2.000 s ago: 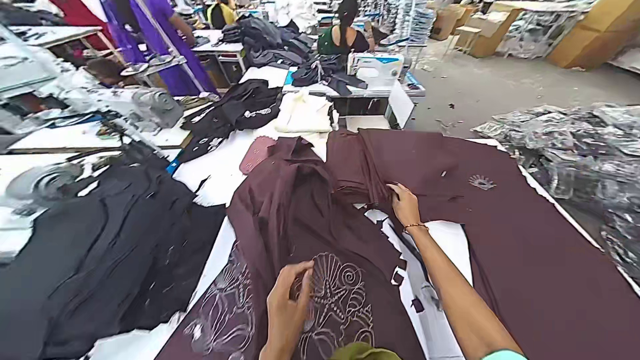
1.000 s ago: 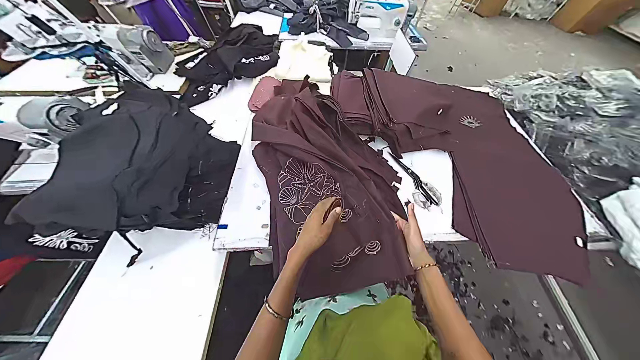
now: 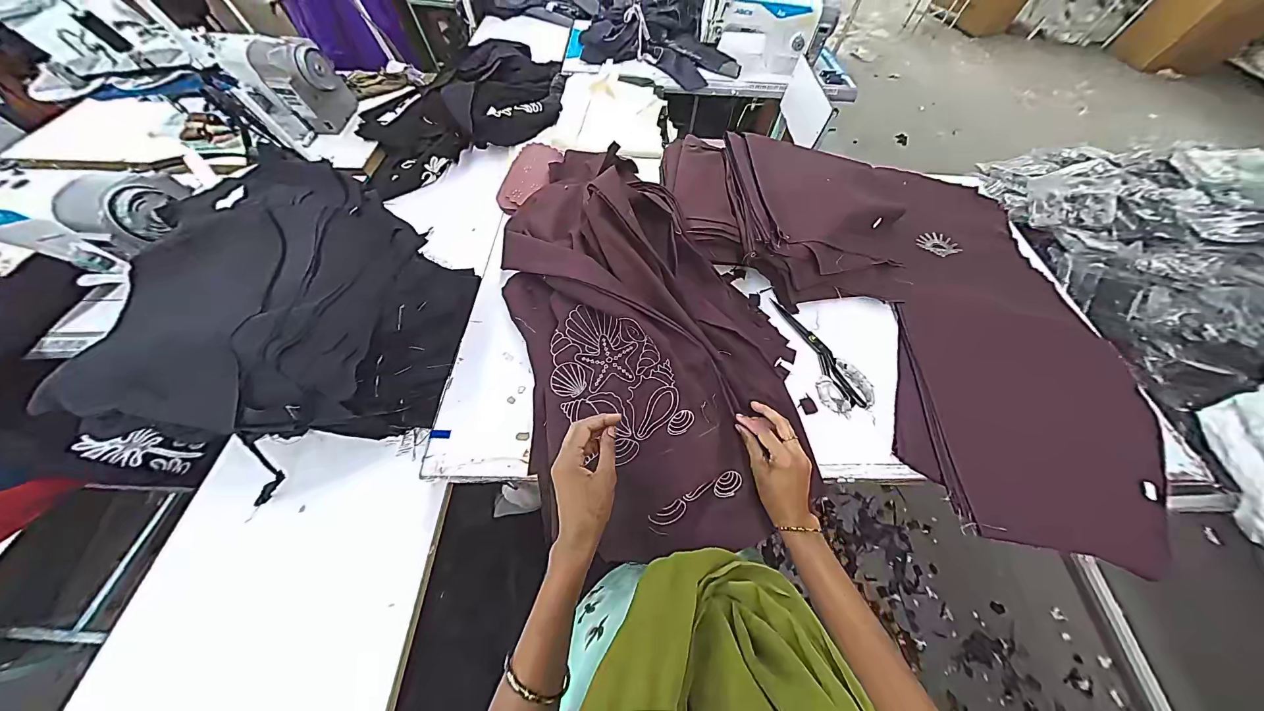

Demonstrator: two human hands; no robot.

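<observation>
Maroon fabric with white shell and starfish embroidery (image 3: 681, 336) hangs over the table's front edge before me. My left hand (image 3: 587, 474) is over the embroidery, thumb and fingertips close together; whether cloth is pinched between them cannot be told. On the fabric's right side lies my right hand (image 3: 778, 459), fingers bent, its fingertips at the cloth; its grip is unclear. Black-handled scissors (image 3: 825, 351) rest on the white table to the right of that fabric. Beyond them a folded stack of maroon panels (image 3: 790, 202) spreads into a long maroon panel (image 3: 1027, 365) with a small white motif.
Black garment pieces (image 3: 286, 296) are heaped at the left, beside sewing machines (image 3: 286, 79). A pink piece (image 3: 528, 176) and cream cloth (image 3: 610, 111) lie at the back. Clear plastic-wrapped packs (image 3: 1136, 257) are piled at the right. Dark scraps (image 3: 889, 563) litter the floor.
Two seconds ago my right hand was at the folded maroon stack; it is now on the embroidered fabric. That fabric has been drawn toward me, over the table edge. The view has shifted.
</observation>
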